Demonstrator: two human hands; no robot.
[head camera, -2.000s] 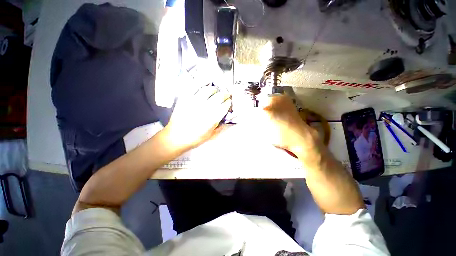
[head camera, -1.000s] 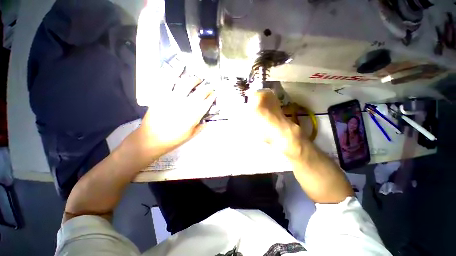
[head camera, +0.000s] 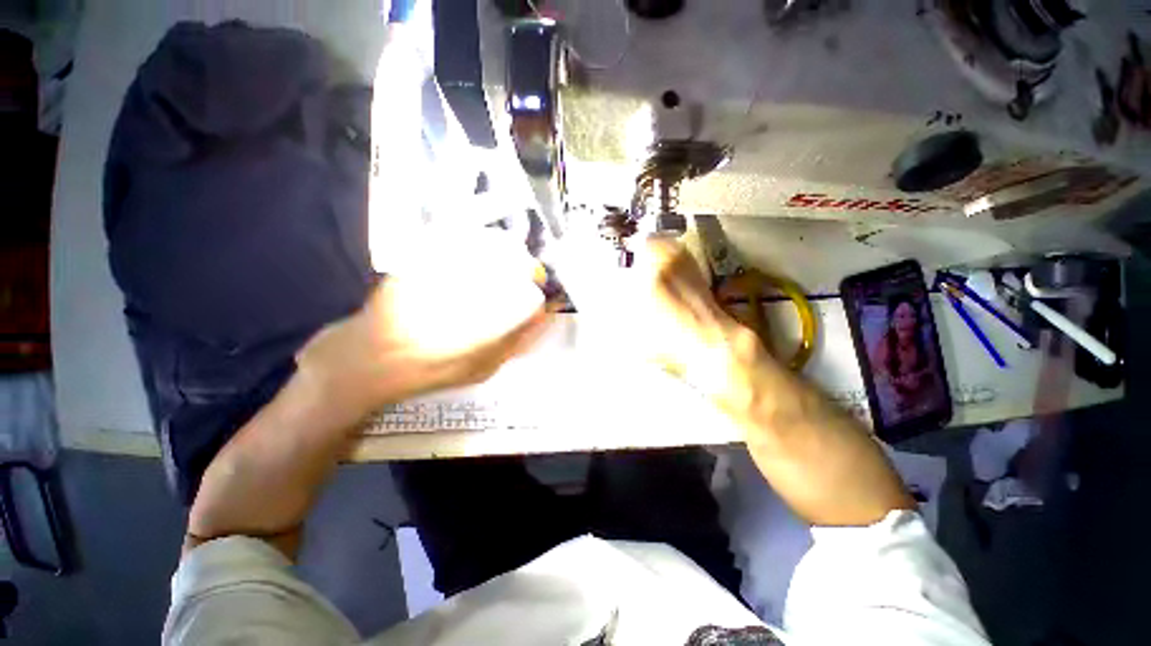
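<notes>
The large dark blue-grey garment (head camera: 234, 215) lies heaped on the left of the white table. My left hand (head camera: 461, 316) is left of the needle area, washed out by glare, with its fingertips near the machine's metal parts. My right hand (head camera: 688, 303) is right of the needle, beside the presser foot parts (head camera: 621, 227). Glare hides the fingers and any cloth between them, so what either hand holds cannot be told. The off-white sewing machine head (head camera: 808, 139) with red lettering stands above my hands.
Scissors with a yellow loop handle (head camera: 802, 326) lie right of my right hand. A smartphone (head camera: 899, 351) with a lit picture lies further right, then blue pens (head camera: 974, 322) and a white marker (head camera: 1070, 331). A ruler strip (head camera: 436, 414) runs along the front table edge (head camera: 555, 451).
My left hand has shifted and turned, its fingers now lower and less spread. My right hand stays near the needle, slightly lower. The camera view has swayed a little.
</notes>
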